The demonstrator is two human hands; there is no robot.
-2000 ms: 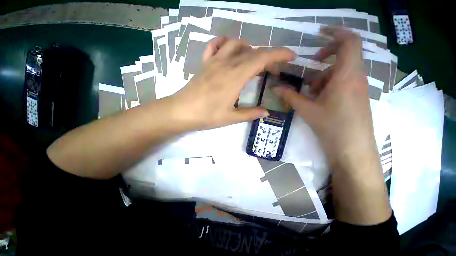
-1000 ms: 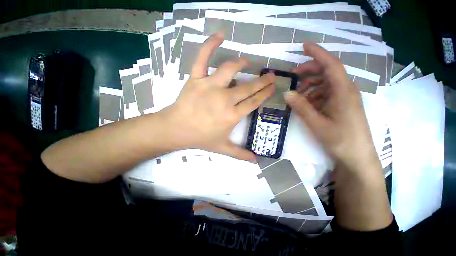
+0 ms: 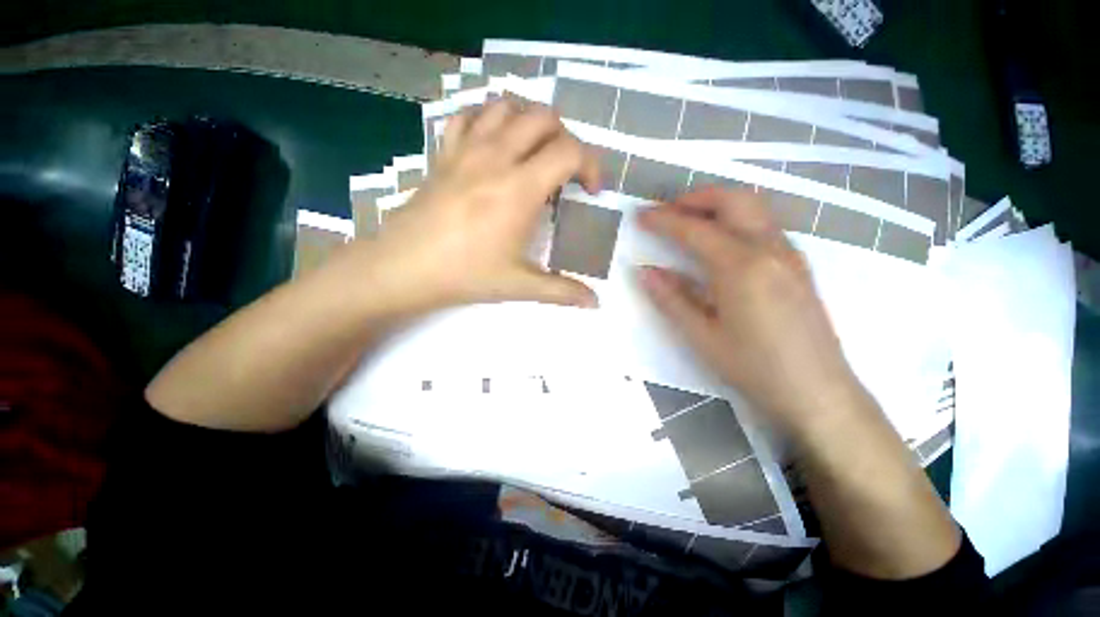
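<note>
A single grey film rectangle (image 3: 587, 238) shows on the white sheets between the thumb and forefinger of my left hand (image 3: 489, 217). My left hand rests over the sheets, its thumb and fingers apart, with nothing seen in it. My right hand (image 3: 754, 301) is just right of the rectangle, blurred, its fingertips pointing left; whether it holds a thin piece cannot be told. A fanned pile of film sheets (image 3: 712, 121) lies beneath and beyond my hands. A sheet with a strip of grey films (image 3: 712, 446) lies nearer my body.
Dark keypad phones (image 3: 139, 223) stand close together at the left. One phone (image 3: 850, 18) is cut off by the top edge and another (image 3: 1031, 133) is at the upper right. White sheets (image 3: 1011, 386) lie at the right. Dark red cloth (image 3: 48, 422) shows at the left edge.
The phone that lay between my hands is gone from the sheets. My left hand has moved off its place to the film rectangle. The view has shifted, and the far phones stand further left.
</note>
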